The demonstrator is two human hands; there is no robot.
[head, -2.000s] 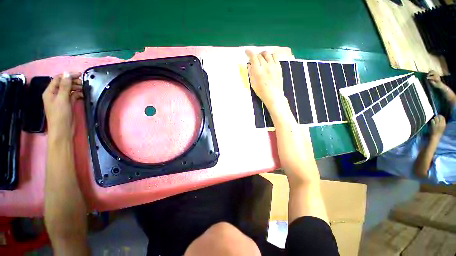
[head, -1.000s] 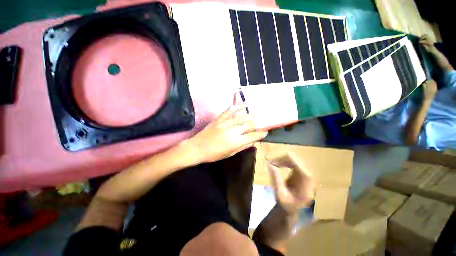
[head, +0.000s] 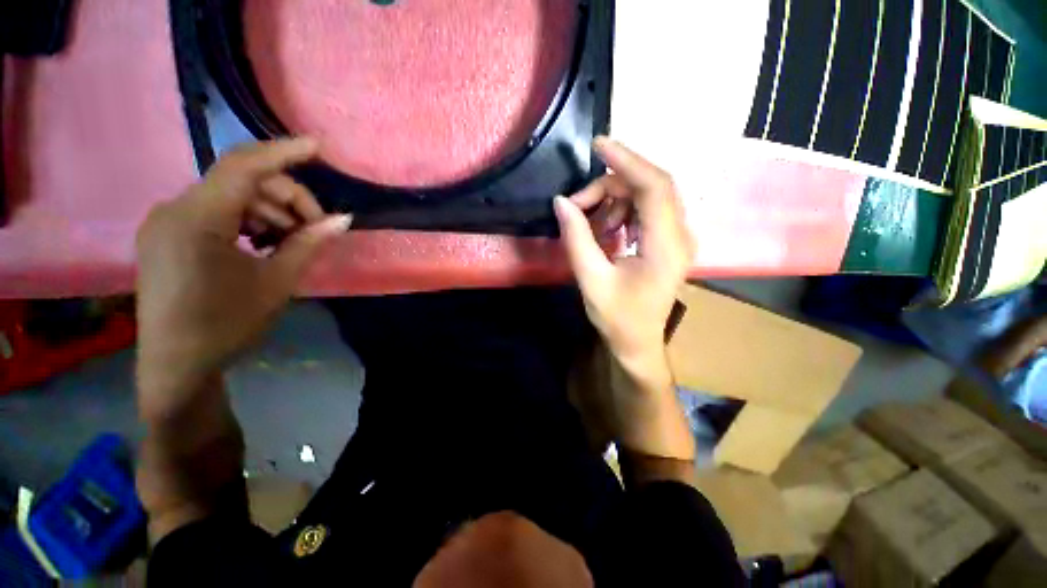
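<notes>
The square black plastic frame [head: 442,198] lies on the pink foam, its far side cut off by the top edge. My left hand [head: 235,247] is at its near left corner, and my right hand [head: 626,247] at its near right corner. A thin black foam strip [head: 459,218] appears to run between my fingertips along the near edge; black on black, it is hard to separate from the frame. My fingers hide both its ends. The sheet of black strips [head: 844,86] lies to the right.
The pink foam padding [head: 103,149] covers the bench. A thick stack of strip sheets [head: 976,218] is at far right. An open carton [head: 764,356] stands below the bench, with closed cartons [head: 918,511] beyond. A blue plastic stool [head: 86,505] is at lower left. Part of a person shows at right.
My right hand has come up from the carton to the frame's near right corner. My left hand has moved left from beside the sheet to the near left corner. The view has shifted.
</notes>
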